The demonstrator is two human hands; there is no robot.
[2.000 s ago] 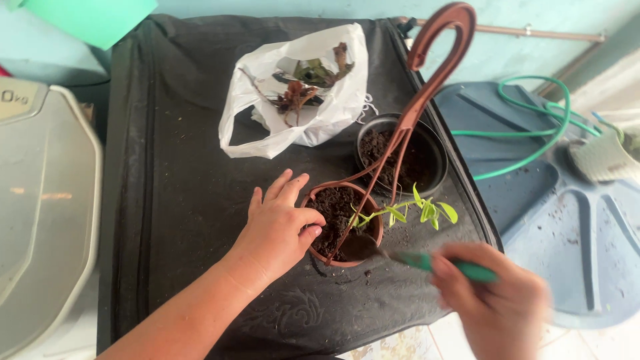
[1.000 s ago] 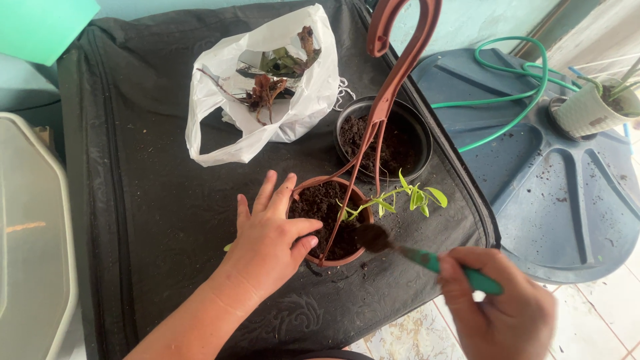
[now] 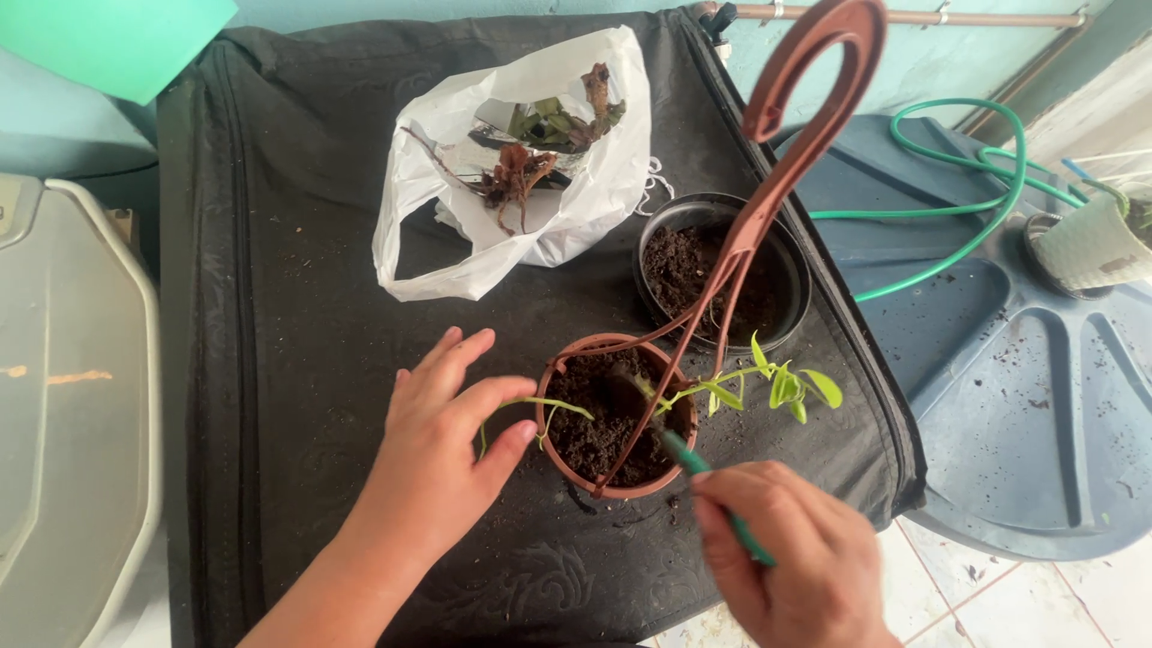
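Note:
A brown plastic hanging pot (image 3: pixel 641 488) filled with dark soil stands on a black cloth cover, its hooked hanger (image 3: pixel 765 193) rising to the upper right. From the soil a leafy green vine (image 3: pixel 783 385) leans out to the right, and a thin green stem (image 3: pixel 562 404) reaches over the left rim. My left hand (image 3: pixel 441 436) is at that rim with thumb and forefinger on either side of this stem; whether they touch it is unclear. My right hand (image 3: pixel 787 540) grips the green handle of a small garden trowel (image 3: pixel 715 490), its blurred blade in the pot over the soil.
A black plastic pot (image 3: pixel 801 315) with soil sits behind the brown one. A white plastic bag (image 3: pixel 423 270) holds dry plant scraps. At right are a round blue-grey lid (image 3: pixel 999 405), a green hose (image 3: pixel 954 256) and a pale potted plant (image 3: pixel 1080 252). A greyish appliance (image 3: pixel 76 387) stands left.
My left hand has moved from the soil to the pot's left rim, where a green stem now shows. The trowel has moved from beside the right rim, with soil on its blade, into the pot.

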